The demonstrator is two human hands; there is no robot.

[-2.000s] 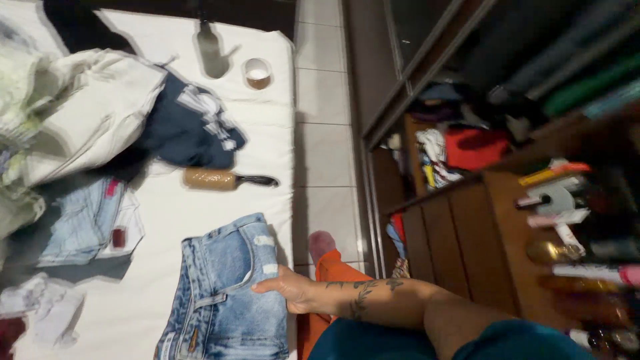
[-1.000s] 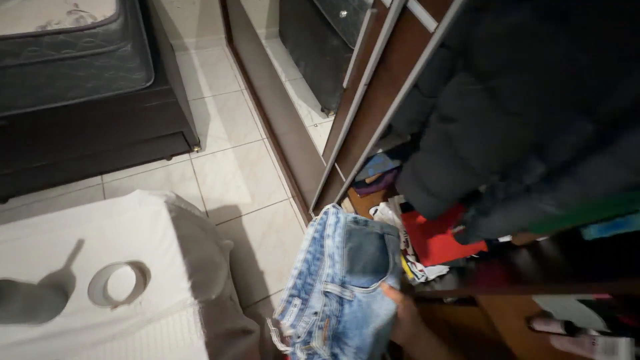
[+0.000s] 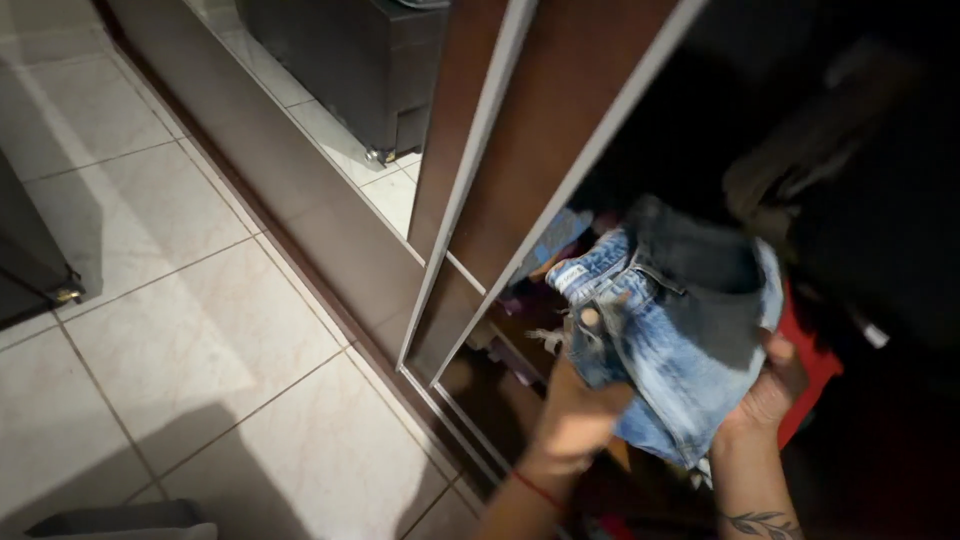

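Observation:
Blue denim shorts [image 3: 667,352], folded and tilted, are held up at the wardrobe's opening. My left hand [image 3: 585,420], blurred, with a red string at the wrist, grips their left edge by the metal button. On the other side my right hand [image 3: 769,390] holds the right edge, its forearm showing a leaf tattoo. A dark shadow falls over the upper part of the denim. Behind the shorts, a red cloth [image 3: 810,367] shows at the right, and bluish clothing [image 3: 555,240] lies at the upper left of them.
Sliding wardrobe doors [image 3: 555,127] with pale metal edges stand just left of the shorts. Their bottom track [image 3: 465,431] runs along the tiled floor [image 3: 202,292]. A mirror panel reflects a dark bed base. Dark clothes hang in shadow at the right. A dark furniture corner [image 3: 30,255] is at far left.
The shorts have gone from the white-covered bed to the wardrobe's opening. My left hand, not seen in the earlier frames, is now on them as well. The view has swung to the wardrobe.

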